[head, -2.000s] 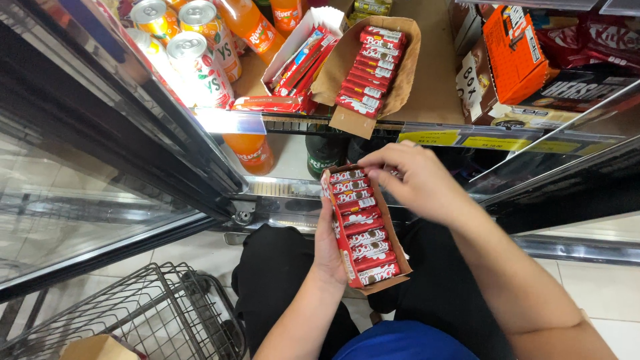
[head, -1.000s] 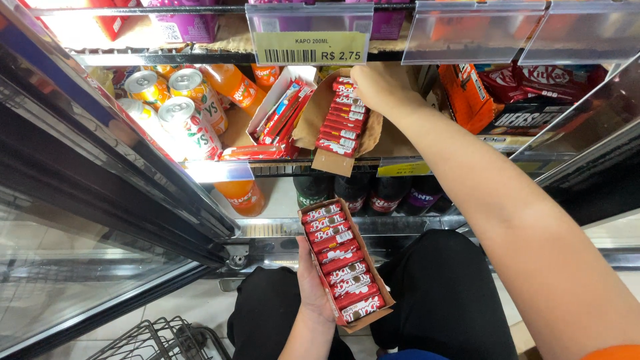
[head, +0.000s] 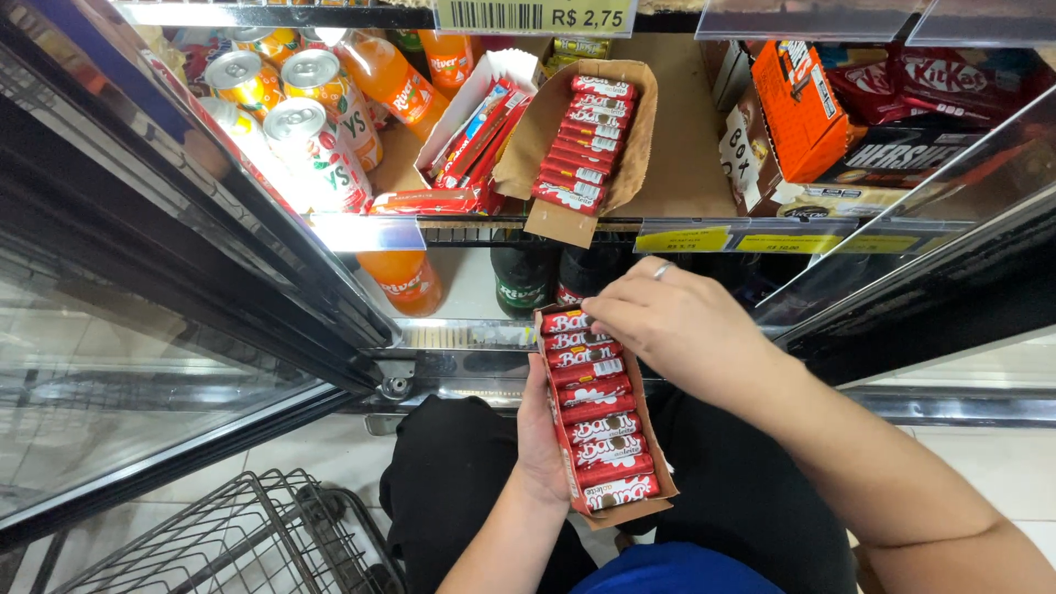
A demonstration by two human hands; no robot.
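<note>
My left hand [head: 543, 437] grips a small open cardboard box [head: 652, 437] from its left side, above my lap. Red-wrapped Baton chocolate bars [head: 606, 425] lie stacked in rows inside it. The fingers of my right hand [head: 652, 318] touch the topmost bar at the box's far end; whether they pinch it cannot be told. On the cooler shelf beyond stands a second, torn-open brown carton [head: 637, 148] with more Baton bars [head: 586, 140], its front flap hanging over the shelf edge. Left of it, a white box [head: 511, 68] holds red and blue wrapped bars [head: 483, 136].
Cans [head: 309, 140] and orange soda bottles [head: 404, 91] fill the shelf's left; Hershey's and KitKat boxes [head: 825, 124] stand right. Dark bottles [head: 524, 276] are below. Glass doors [head: 165, 346] flank me. A wire cart [head: 239, 536] is at lower left.
My right hand has come back from the carton on the shelf to the far end of the box in my left hand. The view has tilted down.
</note>
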